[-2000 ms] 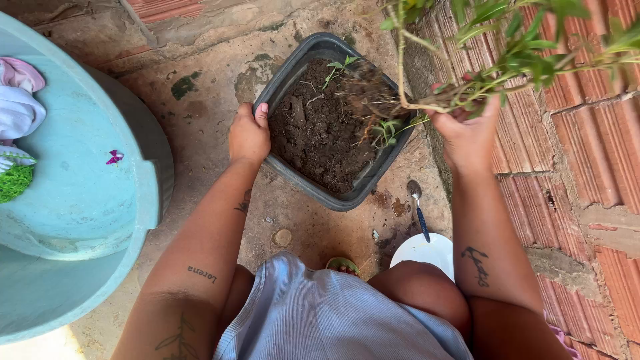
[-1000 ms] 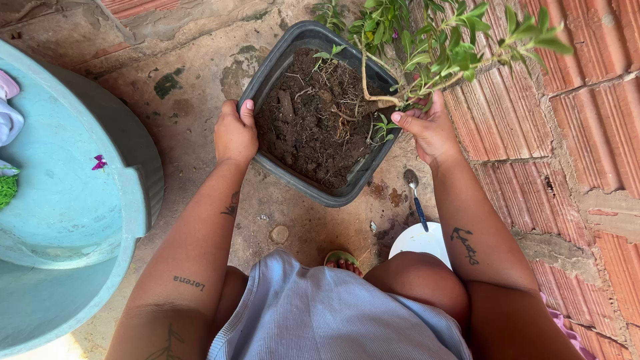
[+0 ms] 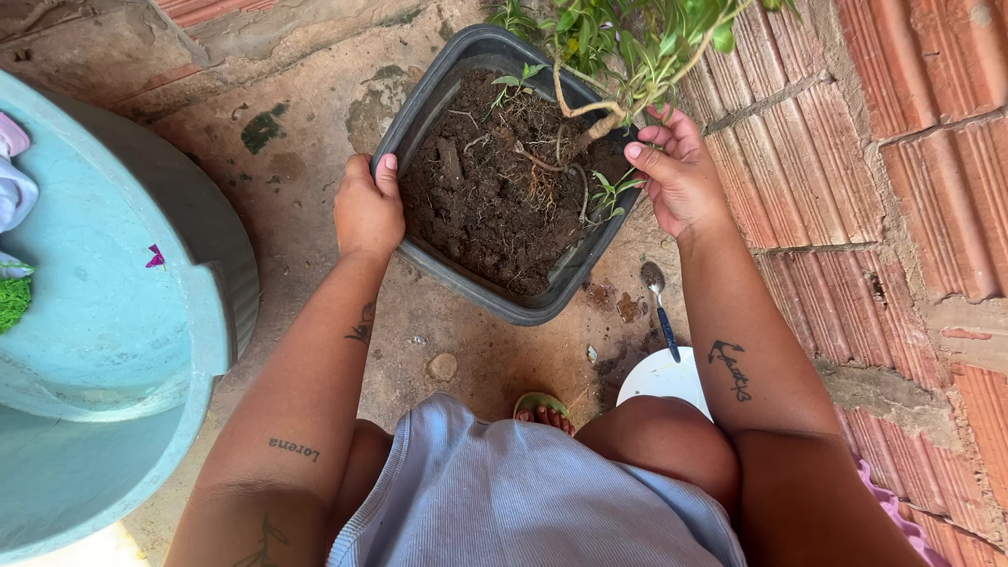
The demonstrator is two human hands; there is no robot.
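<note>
A black square plastic plant pot (image 3: 512,311) filled with dark soil (image 3: 480,213) stands between my hands. My left hand (image 3: 368,206) grips its left rim, thumb on top. A leafy plant (image 3: 630,47) leans over the pot's upper right corner, its bent woody stem (image 3: 602,130) reaching down to the soil, where thin roots show. My right hand (image 3: 673,169) is at the right rim beside the stem's base, thumb and fingers around the rim or a thin stem; which one is partly hidden. Small green shoots (image 3: 610,193) poke out at the pot's right and upper edges.
A large light-blue plastic tub (image 3: 102,315) with cloth items inside stands at the left. A ribbed red brick wall (image 3: 835,173) runs along the right. A soil-covered spoon (image 3: 661,307) with a blue handle rests against a white round object (image 3: 661,376) near my knee.
The plant was held up over the pot's right side, its roots hanging; it has come down so that its base is at the soil. My right hand has moved down to the pot's rim.
</note>
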